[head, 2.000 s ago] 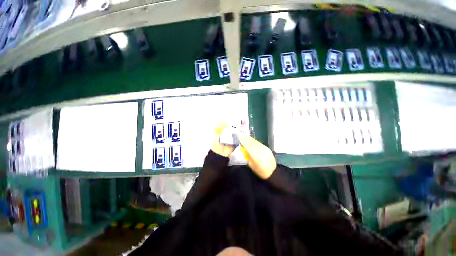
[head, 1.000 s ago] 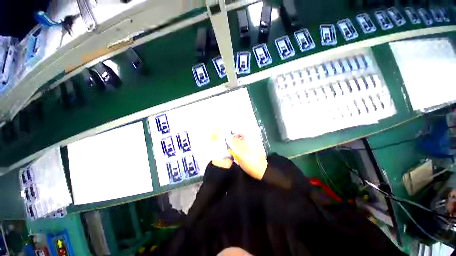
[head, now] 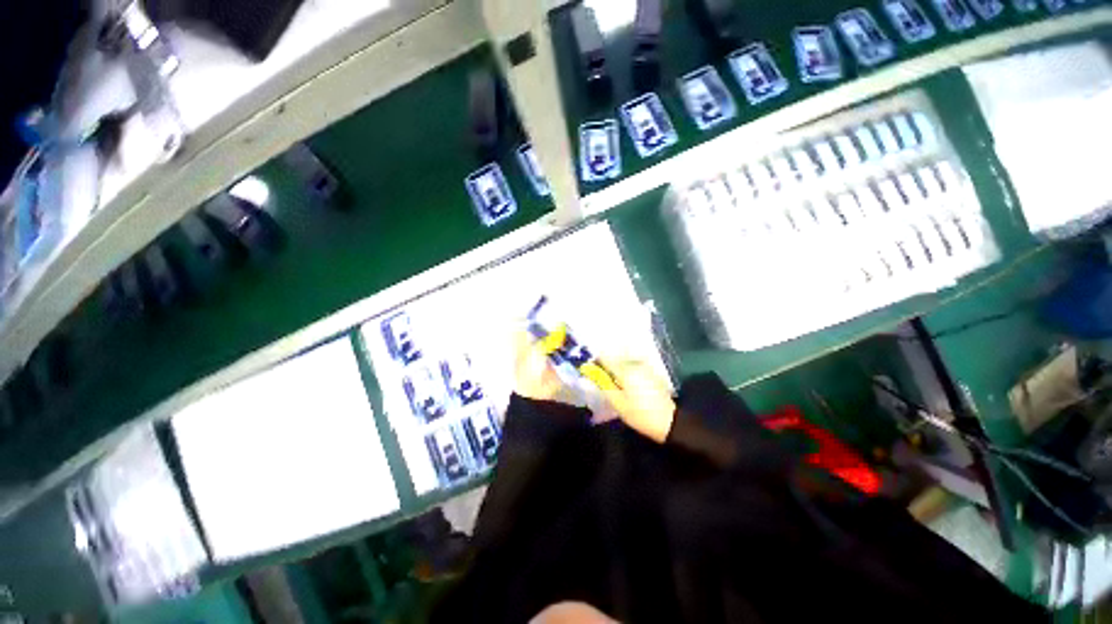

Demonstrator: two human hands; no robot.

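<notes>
My left hand [head: 537, 366] and my right hand [head: 629, 388] are close together over the white layer sheet [head: 500, 293], with yellow-orange covers on fingertips. Between them they hold a carded piece [head: 571, 354] with a dark middle; its details are blurred and partly covered by fingers. Several blue-edged carded pieces [head: 462, 380] lie in a small grid on the sheet's left part. The blister tray [head: 829, 219] to the right holds rows of short, thin grey parts [head: 896, 189].
Carded pieces [head: 705, 98] stand in a row on the green belt [head: 402, 159], with dark units [head: 315, 174] beyond. A pale post [head: 537, 110] rises between belt and bench. Another white sheet [head: 287, 445] lies left. A red object [head: 829, 451] is below the bench.
The view has tilted and shifted. My hands have turned the held piece, so its dark middle and the yellow fingertips now show more clearly. The grid on the sheet looks the same.
</notes>
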